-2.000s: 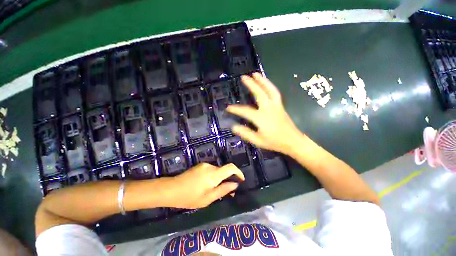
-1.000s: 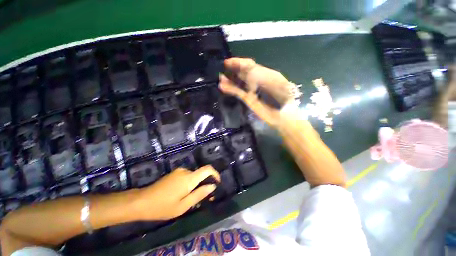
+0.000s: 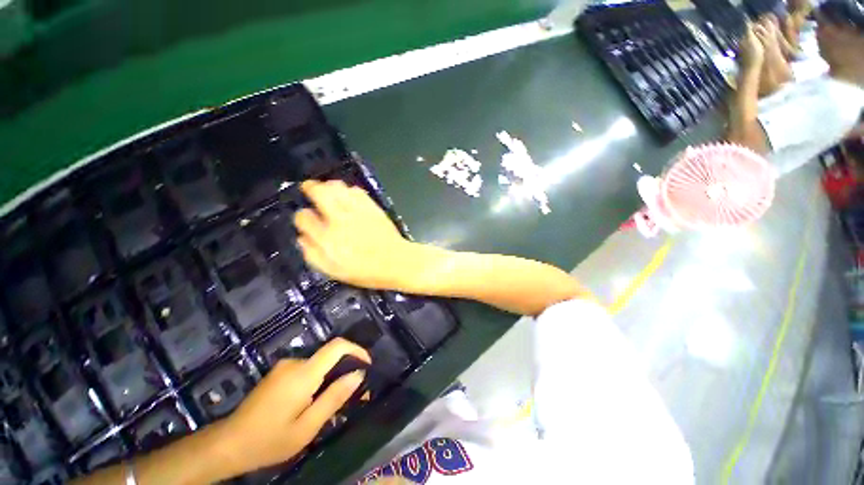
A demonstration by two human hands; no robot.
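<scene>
A glossy black blister tray (image 3: 374,180) with rows of oblong pockets lies at an angle across the left and middle. Black plastic housings (image 3: 175,308) sit in many pockets. My right hand (image 3: 351,237) is palm down over the right part of the tray, fingers apart, with nothing visible in it; its fingertips are low over a pocket. My left hand (image 3: 294,407) is over the tray's near edge, thumb and forefinger curled towards each other around a dark patch. I cannot tell whether that is a held piece or the tray behind.
Pale paper scraps (image 3: 519,170) lie in loose piles on the dark green bench (image 3: 398,123). A pink fan (image 3: 717,187) stands at the bench edge on the right. Another black tray (image 3: 654,71) lies beyond, beside another person's arm (image 3: 747,95). A green belt (image 3: 189,57) runs behind a white rail.
The view has swung right, so the tray, scraps and fan appear further left and tilted. My right hand has come back from the tray's right edge over its pockets. My left hand keeps its curled pose.
</scene>
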